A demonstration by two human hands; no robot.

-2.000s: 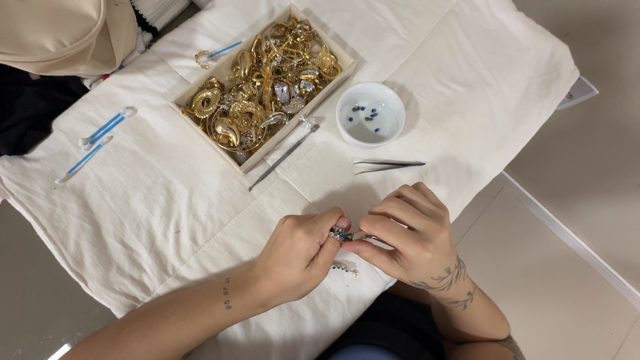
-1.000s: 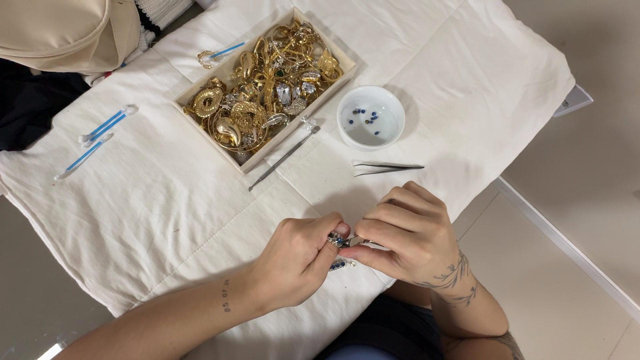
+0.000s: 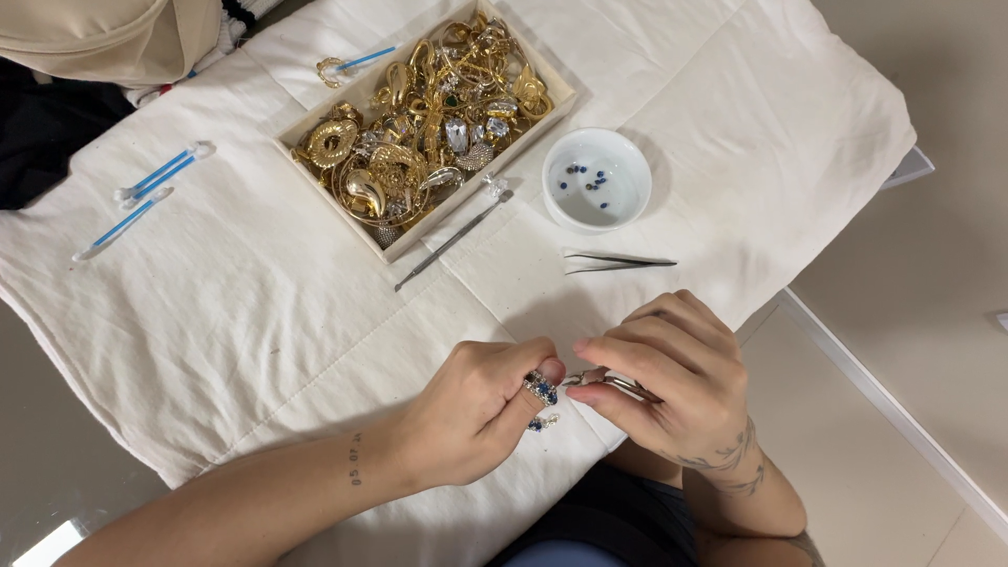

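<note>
Between the thumb and fingers of my left hand (image 3: 492, 409) is a silver-coloured piece of jewelry set with blue stones (image 3: 542, 388); a short stretch of it hangs below the fingers. My right hand (image 3: 669, 382) holds small metal pliers (image 3: 610, 381), their tips pointing at the jewelry just beside my left thumb. Whether the tips touch it I cannot tell. Beyond my hands, metal tweezers (image 3: 622, 262) lie on the white cloth. A white bowl (image 3: 555, 209) holds several small blue stones (image 3: 596, 181). A thin double-ended metal tool (image 3: 453, 241) lies left of the bowl.
A pale open box (image 3: 429, 235) full of gold and silver jewelry stands on the white cloth (image 3: 260, 315). A gold ring (image 3: 327, 72) with a blue-stemmed swab is behind it. Several cotton swabs (image 3: 126, 224) lie at left. A beige bag (image 3: 102, 39) rests at the upper left.
My right hand has moved slightly away from my left, and the pliers' tips now show beside the jewelry. The bowl, tweezers and box have stayed in place.
</note>
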